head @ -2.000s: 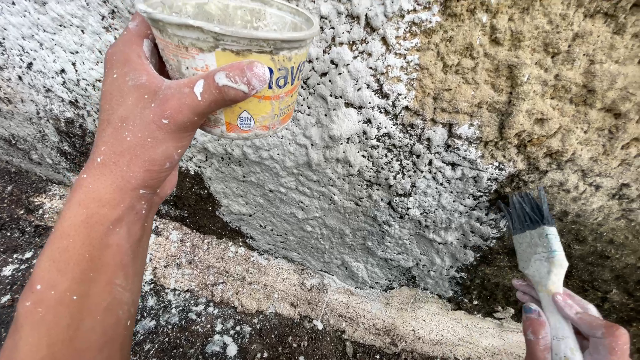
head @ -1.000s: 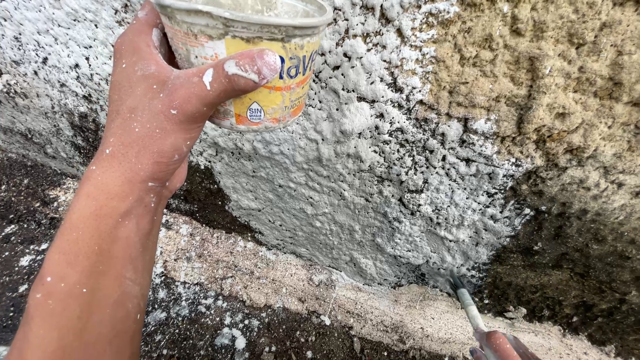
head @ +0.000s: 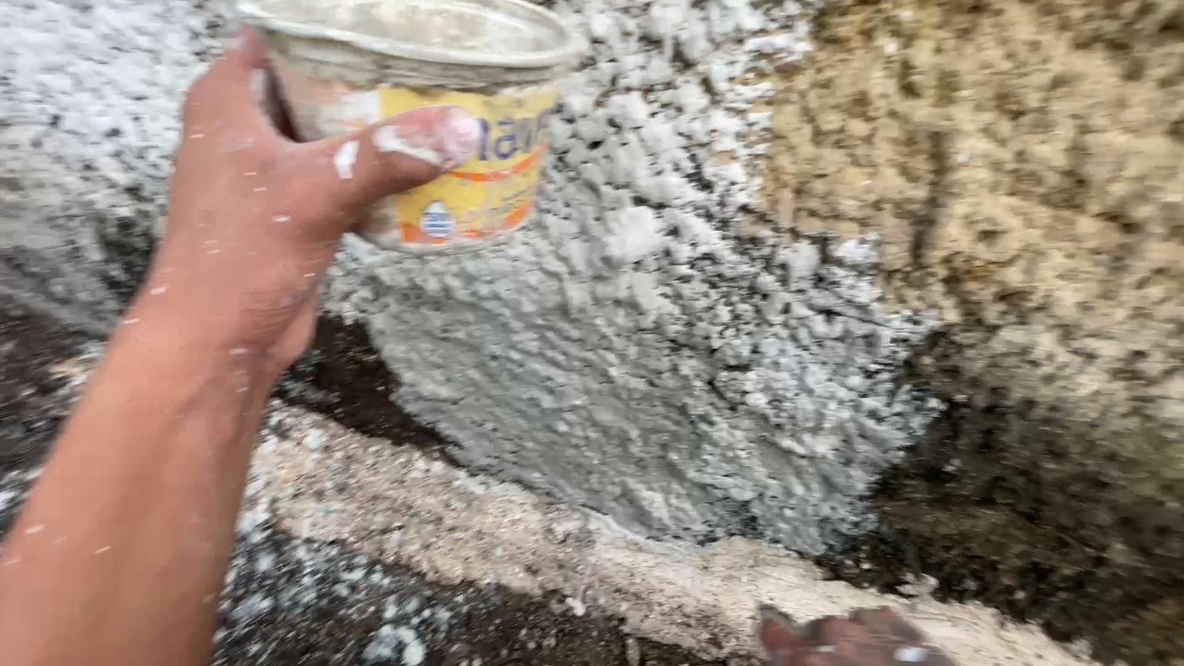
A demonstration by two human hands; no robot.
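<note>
My left hand [head: 268, 176], flecked with white paint, grips a plastic tub [head: 462, 166] with a yellow label, its thumb across the front. Pale paint coats the tub's rim and inside. Behind it rises a rough textured wall, white and grey with wet-looking paint [head: 592, 370] on one side and bare tan [head: 925, 166] on the other. Low in the view, my right hand [head: 851, 638] is blurred and partly cut off by the bottom edge, over the ledge. The paintbrush it held earlier cannot be made out.
A pale, rough ledge [head: 518, 546] runs along the foot of the wall. Below it lies dark ground [head: 324, 601] spattered with white paint. The lower right of the wall [head: 1008, 490] is dark and unpainted.
My right hand has moved down and away from the wall's lower painted edge, where the brush tip was a second ago. My left hand still holds the tub.
</note>
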